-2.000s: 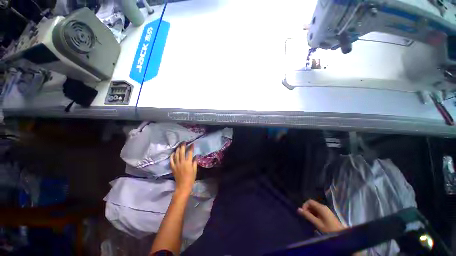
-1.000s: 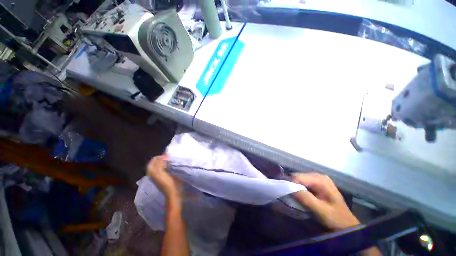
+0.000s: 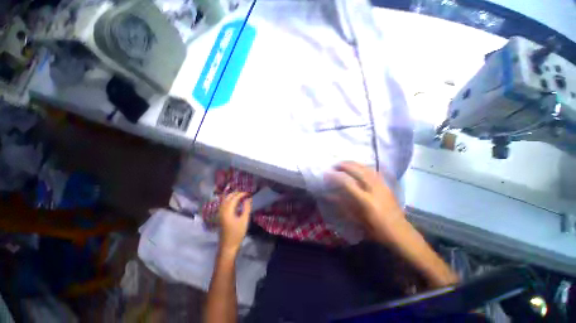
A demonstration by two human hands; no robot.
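A pale grey-white garment lies spread over the white table and hangs over its front edge, left of the sewing machine head. My right hand grips the garment at the table edge; its fingertips are partly blurred. My left hand holds red-and-white checked fabric below the edge. The checked fabric hangs between my hands. The garment does not lie under the needle area.
A pale cloth bundle is below the table at the left. A neighbouring machine stands at the table's left end, near a blue sticker. The table's front edge runs across the view.
The pale garment has been raised from below the edge onto the table. Checked fabric now shows by my left hand. My right hand has moved up to the table edge.
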